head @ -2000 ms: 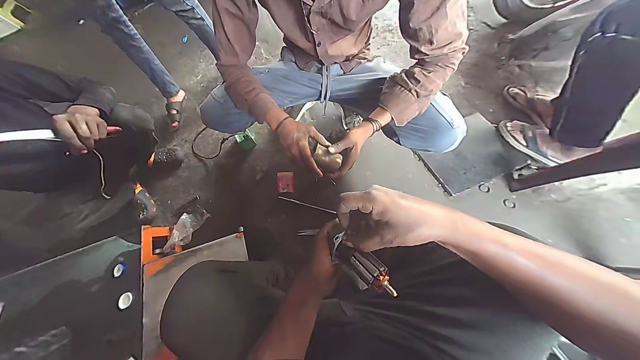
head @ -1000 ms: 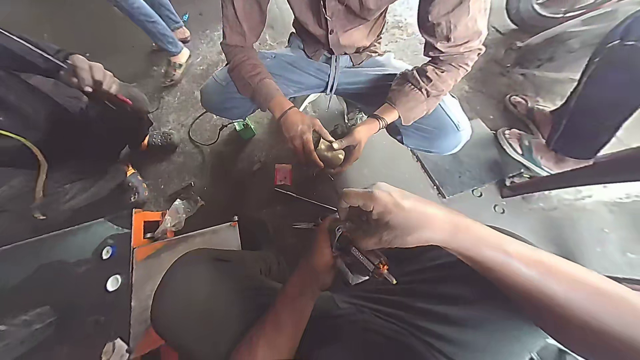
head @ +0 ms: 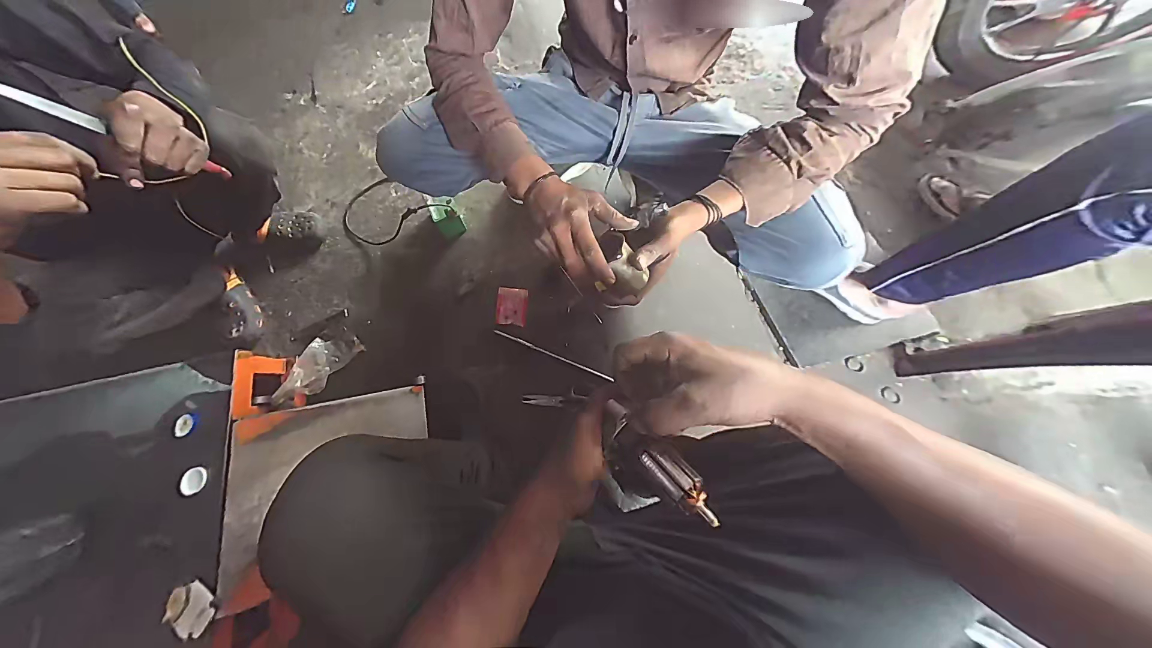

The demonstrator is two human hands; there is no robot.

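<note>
A motor armature (head: 668, 472) with a dark laminated core, copper windings and a brass-coloured shaft end lies over my lap. My left hand (head: 587, 450) is closed on its upper end, which the fingers partly hide. Just above it, my right hand (head: 670, 382) grips a thin metal rod (head: 551, 354) that points up and to the left. Narrow metal tips, perhaps of tweezers or small scissors (head: 544, 400), stick out left of my hands; what holds them is hidden.
Opposite, a person's hands (head: 612, 243) hold a rounded metal part (head: 627, 274). A red box (head: 511, 307) and a green block (head: 447, 217) lie on the ground. An orange-framed metal plate (head: 324, 441) is by my knee. Another person's hands (head: 144, 139) hold wire at left. A wheel (head: 1017, 31) stands upper right.
A second hand of the person at left has come into view. The foot seen at the top left earlier is out of view. My hands stay at the armature, the rod still in my right hand.
</note>
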